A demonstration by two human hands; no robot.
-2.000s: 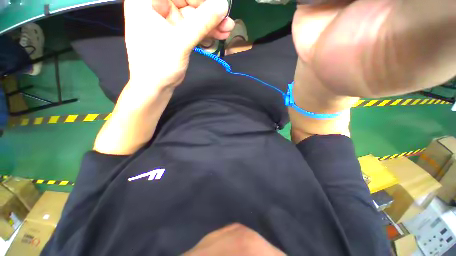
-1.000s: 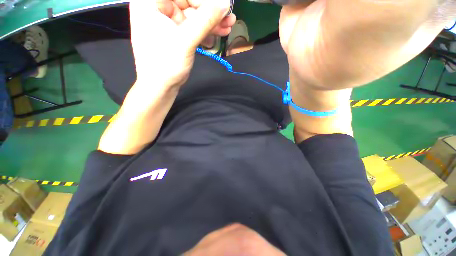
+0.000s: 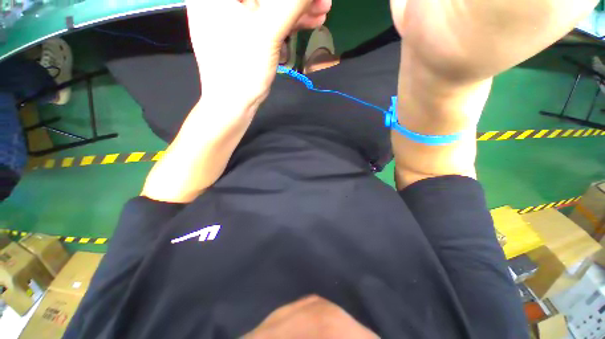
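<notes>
My left hand (image 3: pixel 242 46) is at the top of the view, cut off by the upper edge. Its fingertips are partly out of frame, and whatever they may hold is not visible. My right hand (image 3: pixel 474 36) is at the top right, large and cut off by the upper edge, with its palm and heel towards the camera. Its fingers and anything in them are out of the picture. A blue wrist strap (image 3: pixel 424 138) is around my right wrist. Its thin blue cord (image 3: pixel 345 96), coiled at one end, runs across above the dark lap.
The bench edge (image 3: pixel 99 25) curves across the top left. A person's jeans leg (image 3: pixel 12 132) and shoe (image 3: pixel 58 63) are at the left. Cardboard boxes (image 3: pixel 73 291) stand at lower left and also at lower right (image 3: pixel 560 248). Yellow-black tape marks the green floor.
My left hand has moved up and slightly right, so its fingertips are now more cut off. My right hand has also moved upward, and less of its dark upper area shows.
</notes>
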